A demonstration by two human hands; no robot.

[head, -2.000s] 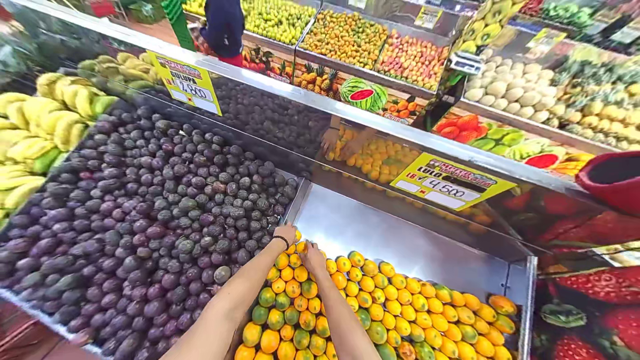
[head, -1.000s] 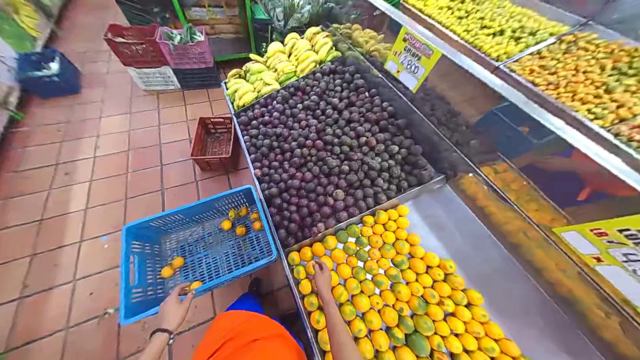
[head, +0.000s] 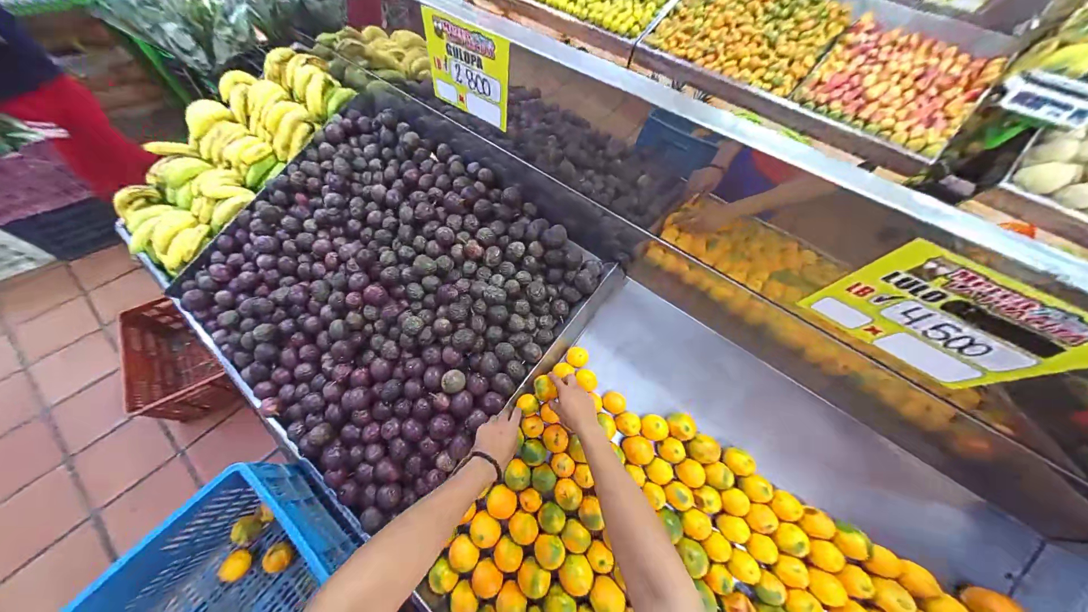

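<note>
Both bare hands reach to the upper left corner of the orange and green lulo fruits (head: 549,551) in a metal display bin. My left hand (head: 498,435), with a dark band on its wrist, is at the divider beside the fruits; whether it holds one is unclear. To its right, my right hand (head: 573,401) has its fingers on an orange fruit (head: 563,370) near the top of the rows. Dark purple round fruits (head: 374,297) fill the bin left of the divider (head: 565,336). At lower left, a blue plastic crate (head: 297,510) holds several orange fruits (head: 235,565).
Bananas (head: 174,174) lie beyond the purple fruits. A red-brown crate (head: 174,361) stands on the tiled floor. Yellow price signs (head: 469,68) are on the reflective panel behind the bins. A person's red-clothed leg (head: 93,127) shows at upper left, and more fruit bins (head: 901,81) lie behind.
My left hand has moved from the blue crate to the bin's upper corner. My right hand has moved farther up the orange fruits. The view has shifted away from the floor.
</note>
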